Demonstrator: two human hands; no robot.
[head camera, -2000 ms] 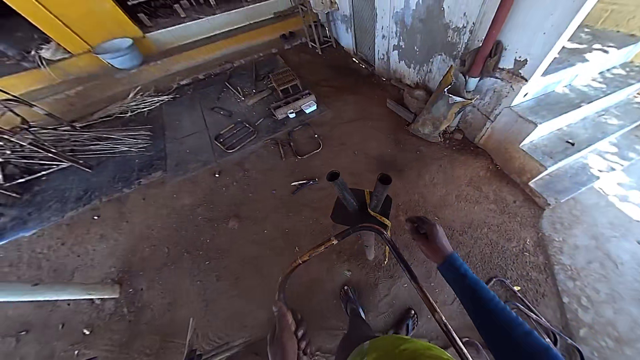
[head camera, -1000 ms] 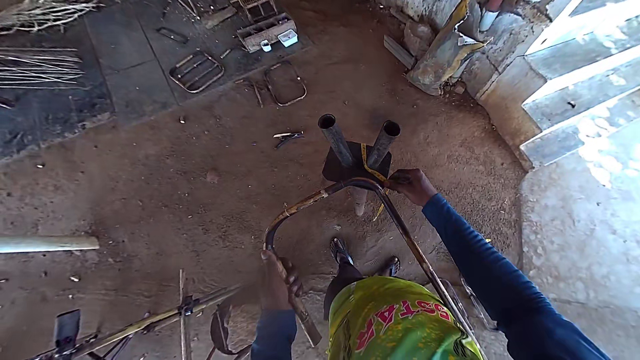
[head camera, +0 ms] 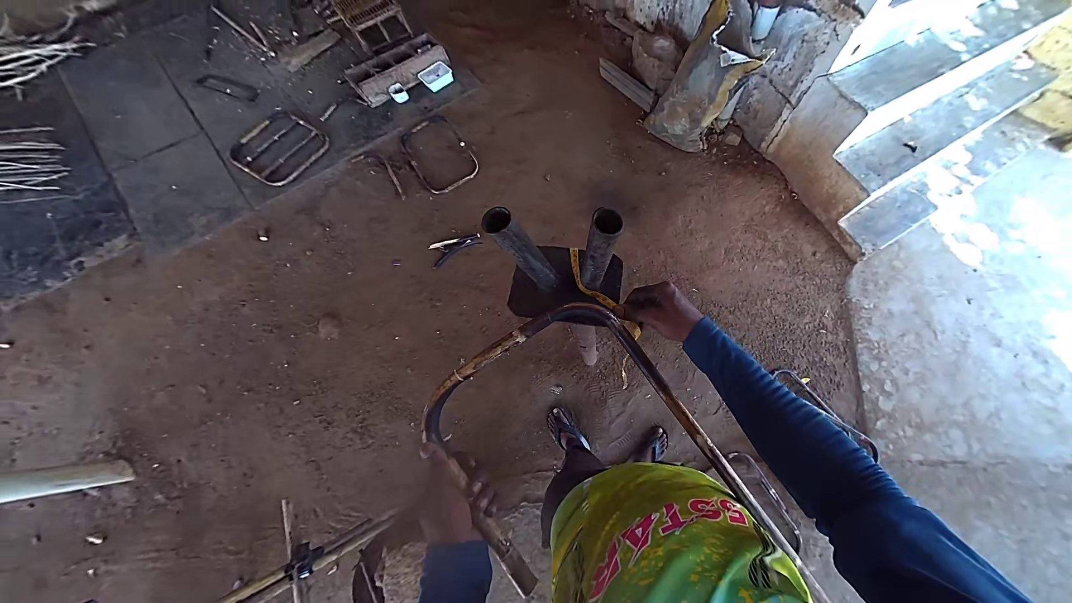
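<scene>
My left hand (head camera: 452,494) is closed around one leg of a bent cane frame (head camera: 494,347), a large U with dark, scorched-looking bends. The frame's other leg runs down past my right forearm. My right hand (head camera: 663,310) pinches a yellow measuring tape (head camera: 596,295) beside the frame's upper bend. The tape lies across a dark plate (head camera: 532,295) on a post, running up beside the right one of two upright metal pipes (head camera: 601,247); the left pipe (head camera: 521,249) leans outward. The frame's curve overlaps the plate's lower edge; whether they touch, I cannot tell.
Beyond the stand lie a tool (head camera: 456,244), a small bent loop (head camera: 440,155) and a barred frame (head camera: 279,149). A wooden tray (head camera: 389,71) sits at the top. Concrete steps (head camera: 913,151) rise at right. A pale pole (head camera: 67,481) and tied sticks (head camera: 335,548) lie lower left; more bent frames (head camera: 825,410) are at right.
My right hand, apart from the tape two seconds ago, has moved to it and now holds it. My left hand keeps the cane frame. The view has tilted further down.
</scene>
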